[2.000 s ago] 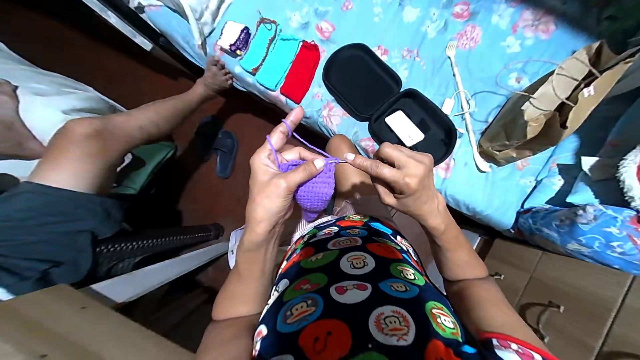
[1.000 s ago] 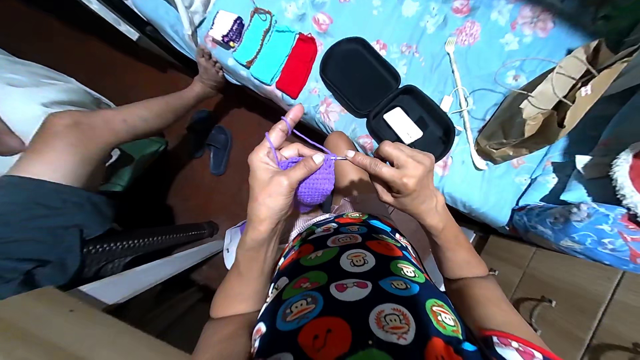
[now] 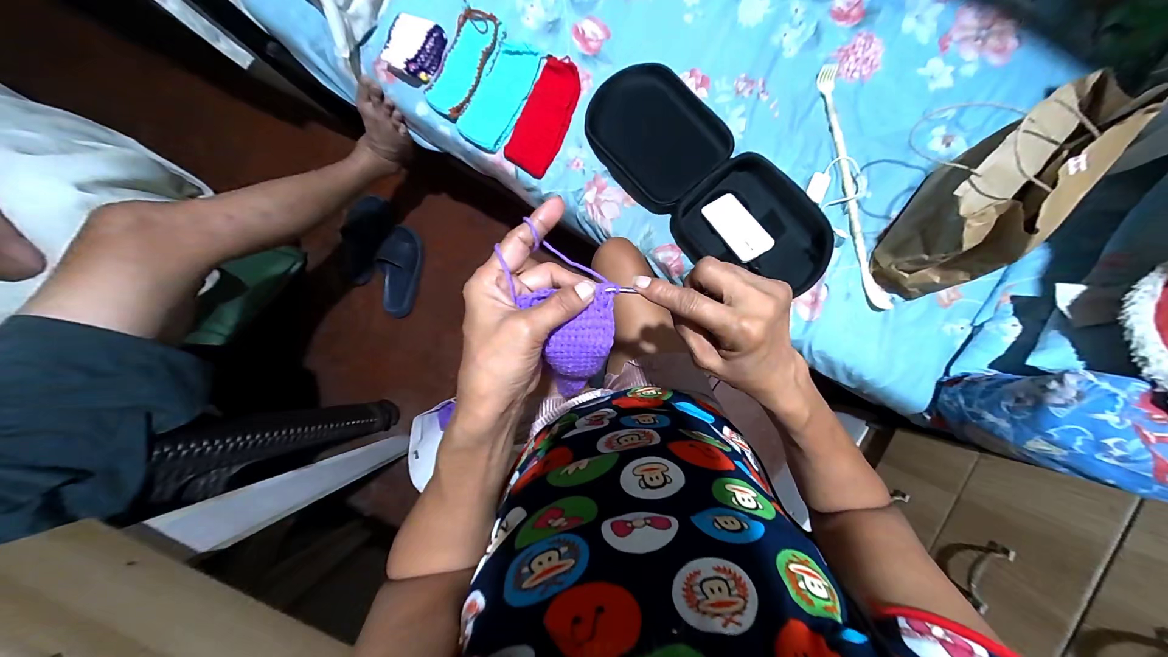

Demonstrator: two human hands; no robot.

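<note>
My left hand (image 3: 516,324) pinches the top edge of a purple crocheted piece (image 3: 581,338) between thumb and fingers. Purple yarn (image 3: 568,259) wraps around its raised index finger and runs down to the work. In my right hand (image 3: 735,324) is a thin metal crochet hook (image 3: 624,289), its tip at the upper right corner of the piece, where the yarn meets it. Much of the hook is hidden under the right fingers. The crocheted piece hangs down over my lap.
On the floral bedsheet (image 3: 766,46) lie red (image 3: 544,117) and turquoise (image 3: 500,99) crocheted pieces, an open black case (image 3: 659,137), a back scratcher (image 3: 844,173) and a brown paper bag (image 3: 967,219). Another person's leg (image 3: 237,205) extends at left above slippers (image 3: 400,269). Wooden drawers (image 3: 1013,529) stand lower right.
</note>
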